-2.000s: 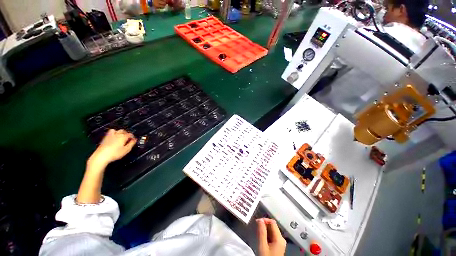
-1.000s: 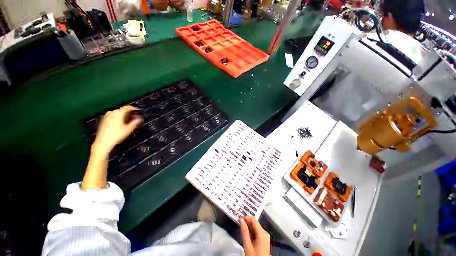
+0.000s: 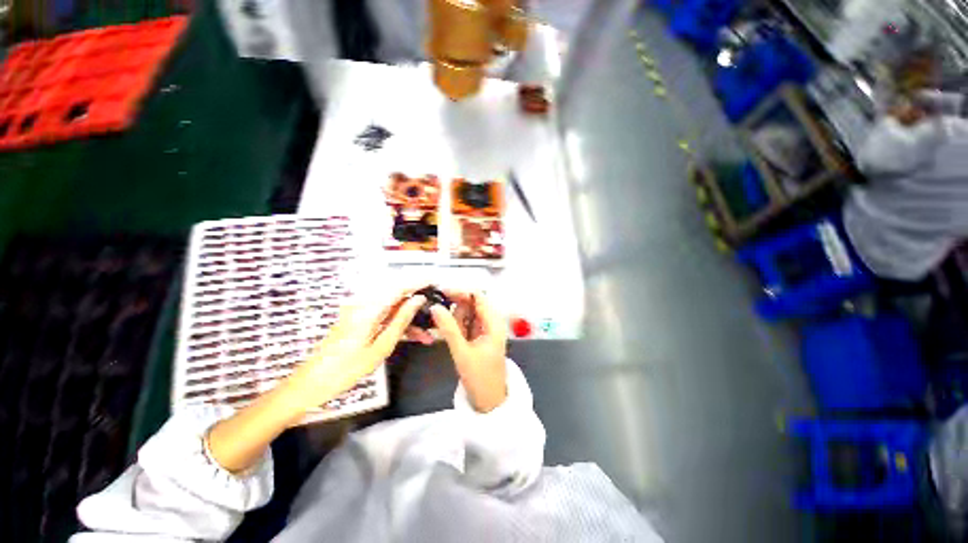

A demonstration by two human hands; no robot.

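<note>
A small round black housing (image 3: 430,308) is held between the fingertips of both hands, in front of the press fixtures. My left hand (image 3: 366,345) grips it from the left, my right hand (image 3: 474,345) from the right. Its details are blurred and partly covered by the fingers. Just beyond are four orange-brown fixture blocks (image 3: 476,197) on a pale base; some hold black parts. The white parts tray (image 3: 265,308) lies left of the hands, partly under my left forearm.
The black blister tray (image 3: 80,350) is at far left, the orange-red compartment tray (image 3: 90,80) behind it. The gold press head (image 3: 459,53) stands above the bed. A red button (image 3: 520,328), dark stick (image 3: 523,197) and black specks (image 3: 373,137) show. Blue stools and a person are right.
The view has swung right. My left hand has left the black blister tray and my right hand has left the parts tray's edge. Both now meet around a black housing.
</note>
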